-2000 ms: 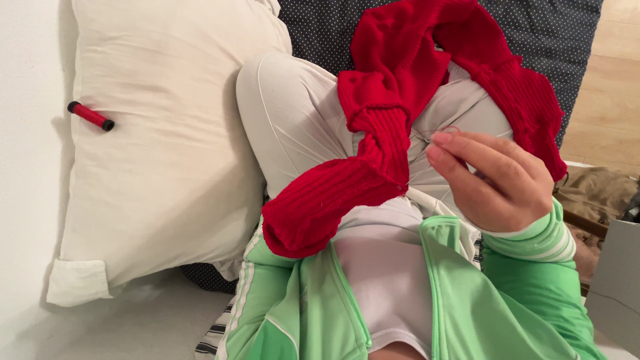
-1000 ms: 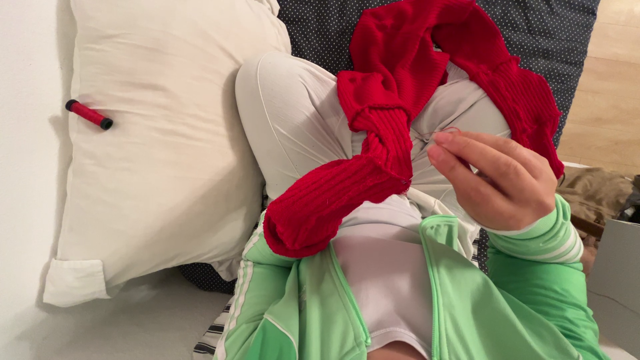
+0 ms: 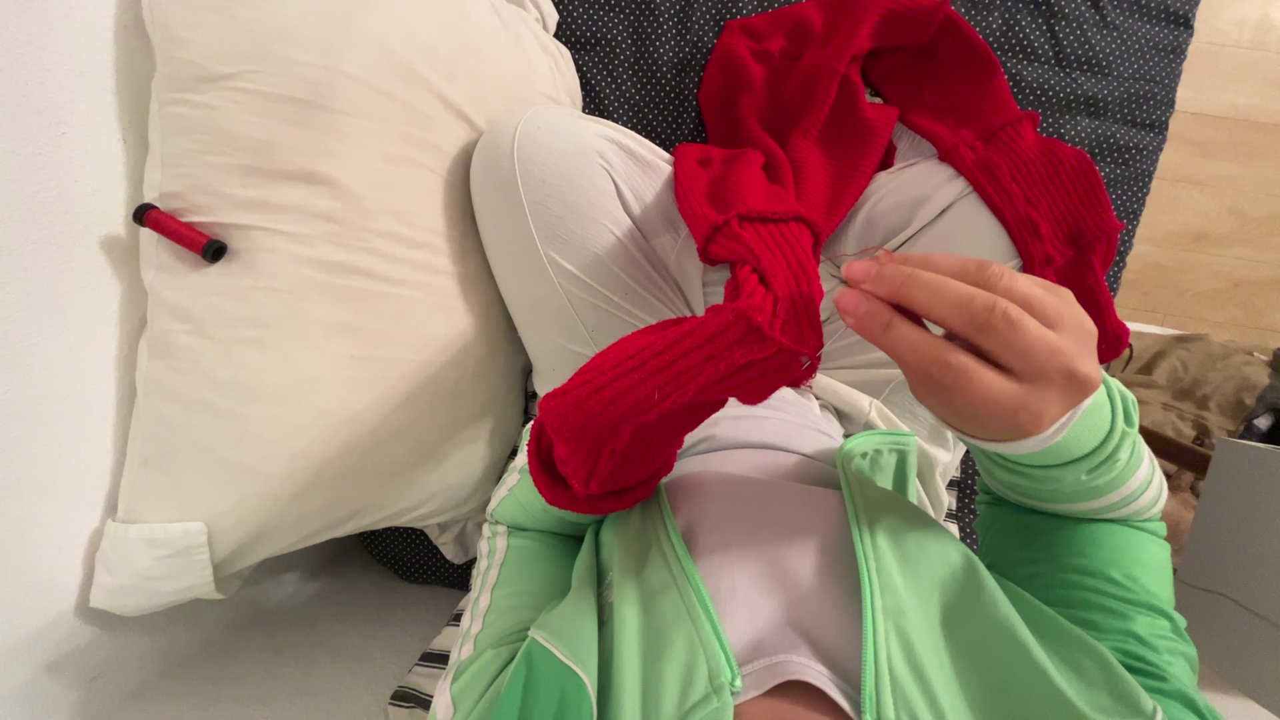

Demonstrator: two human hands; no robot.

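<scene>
A red ribbed knit garment point(image 3: 800, 110) lies across my legs. My left arm in its green sleeve runs to the near end of one knit tube point(image 3: 650, 400); my left hand is hidden, apparently inside it. My right hand point(image 3: 980, 335) is just right of the tube's bend, thumb and forefinger pinched on a thin red thread point(image 3: 875, 250). Whether a needle is also between those fingertips cannot be told. A fine light-coloured strand or pin shows at the knit's edge below the bend. A spool of red thread with black ends point(image 3: 180, 233) rests on the white pillow at the left.
The large white pillow point(image 3: 330, 300) lies beside my bent leg, against a white wall. Under me is a dark dotted cover point(image 3: 1080, 80). Wooden floor point(image 3: 1210, 180) shows at the upper right, with brown cloth point(image 3: 1190, 385) and a grey panel point(image 3: 1235, 560) lower down.
</scene>
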